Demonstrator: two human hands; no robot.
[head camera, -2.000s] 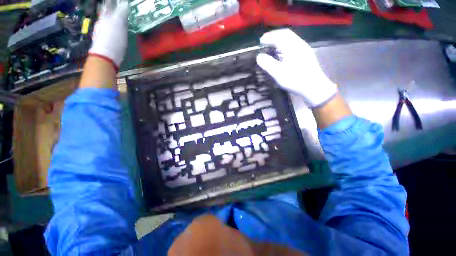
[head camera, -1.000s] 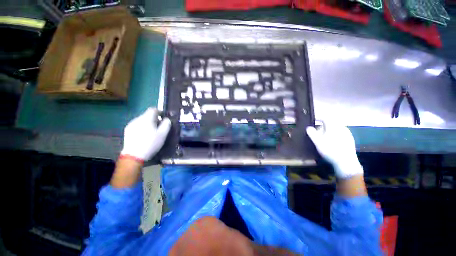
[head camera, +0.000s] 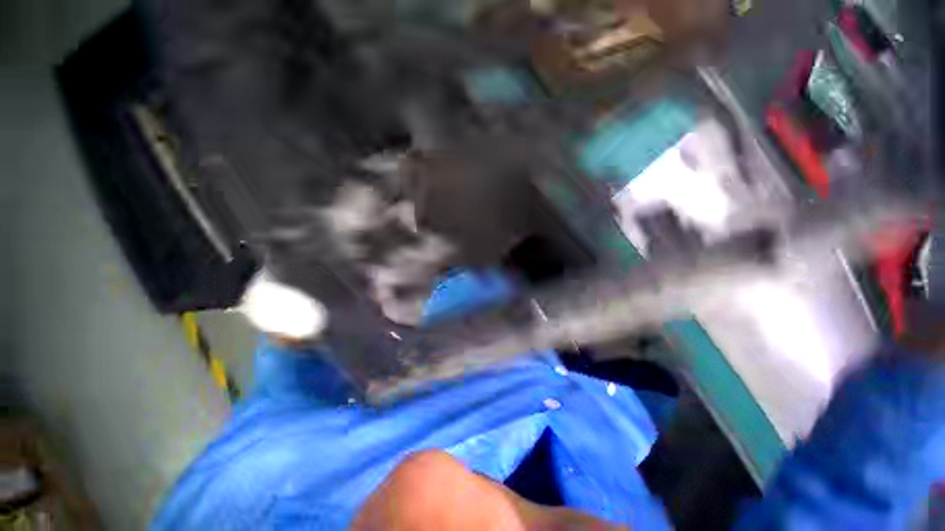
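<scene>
The black carrier (head camera: 363, 337) is strongly blurred and tilted across the middle, with its pale front edge running up to the right. My left hand (head camera: 282, 308), in a white glove, is at the carrier's left end and holds it; the fingers are blurred. My right sleeve shows at the lower right. My right hand cannot be made out at the picture's right edge.
A black bin (head camera: 135, 228) stands at the left above the grey floor. The green bench with its shiny metal sheet (head camera: 788, 332) lies at the right. Red sheets (head camera: 798, 150) with a green board are at the upper right. A blurred cardboard box (head camera: 596, 47) is at the top.
The view has turned left towards the bin, and the bench has shifted right. The carrier has left its place over the bench and is tilted. My right hand has gone from clear view.
</scene>
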